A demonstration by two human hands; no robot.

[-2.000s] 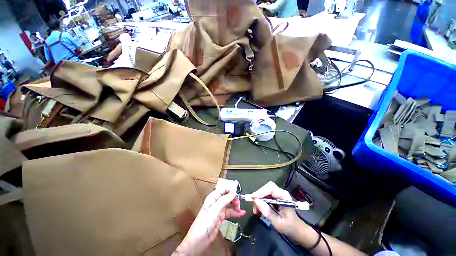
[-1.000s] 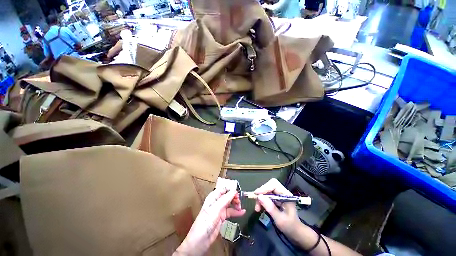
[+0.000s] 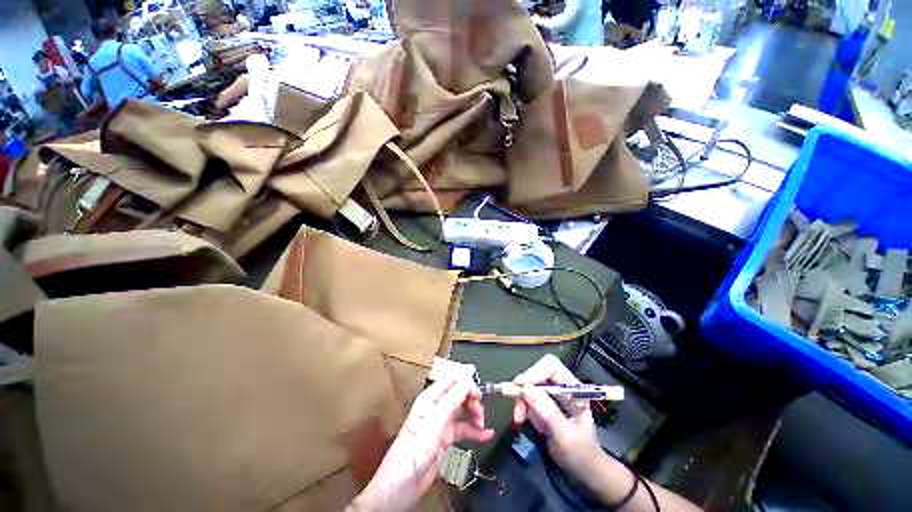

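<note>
A tan bag body (image 3: 200, 390) with a reddish-brown patch lies at the lower left. My left hand (image 3: 435, 425) pinches a short pale webbing tab (image 3: 450, 371) with a small dark metal piece at its end. My right hand (image 3: 562, 418) holds a pale pen-like tool (image 3: 575, 391) with dark print, like a pencil, its tip pointing left at the metal piece. Whether the tip touches is too small to tell. A second webbing tab (image 3: 459, 467) with a metal buckle lies below, right of my left wrist.
Tan bags (image 3: 580, 150) are piled behind. A white power strip (image 3: 490, 232), a white roll (image 3: 528, 262) and a looping thin strap (image 3: 530, 338) lie ahead. A white fan (image 3: 640, 322) and a blue crate (image 3: 735, 300) of grey-tan pieces stand right. A person in blue (image 3: 122, 72) is far left.
The pen-like tool has tilted closer to level, and my right hand has shifted slightly. My left hand keeps its pinch on the tab. The view has shifted a little.
</note>
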